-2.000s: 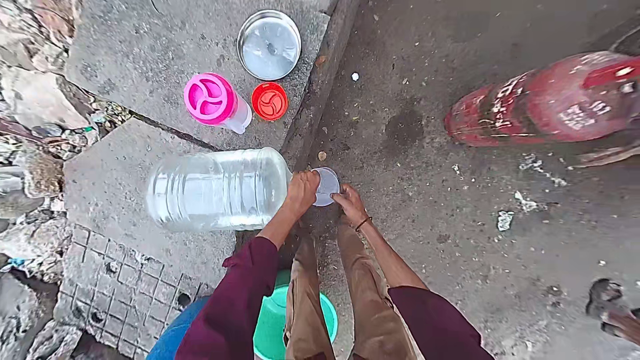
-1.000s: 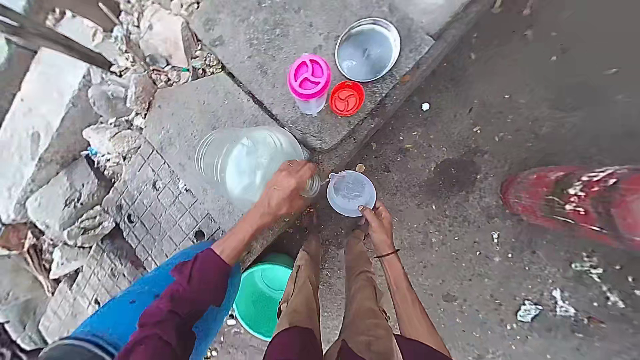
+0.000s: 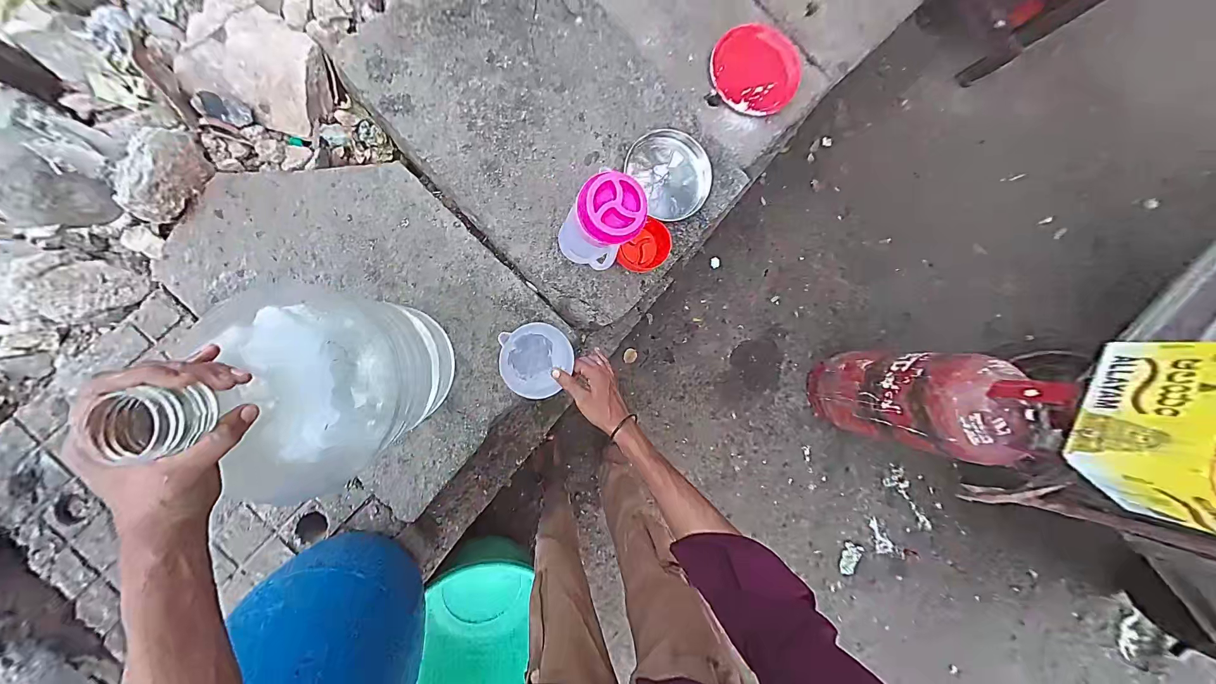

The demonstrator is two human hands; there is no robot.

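My left hand (image 3: 171, 446) is wrapped round the open neck of a large clear plastic water jar (image 3: 313, 389), which stands on the stone slabs at the left. Between the thumb and fingers of my right hand (image 3: 594, 389) is the rim of a small translucent plastic jug (image 3: 535, 359), seen from above beside the slab edge. Farther up on the slabs, a clear jug with a pink lid (image 3: 611, 209) stands beside a red-orange lidded container (image 3: 646, 245) and a round steel plate (image 3: 670, 175). A red round lid or plate (image 3: 756, 69) lies beyond them.
A blue plastic drum (image 3: 332, 608) and a green tub (image 3: 480, 608) are near my legs. On the right a red gas cylinder (image 3: 931, 404) lies next to a yellow printed box (image 3: 1149, 432). Broken rocks (image 3: 252, 71) border the slabs, whose raised edge runs diagonally.
The water jar, tilted toward the small jug one second ago, now stands upright, its neck in my left hand. My right hand still holds the small jug.
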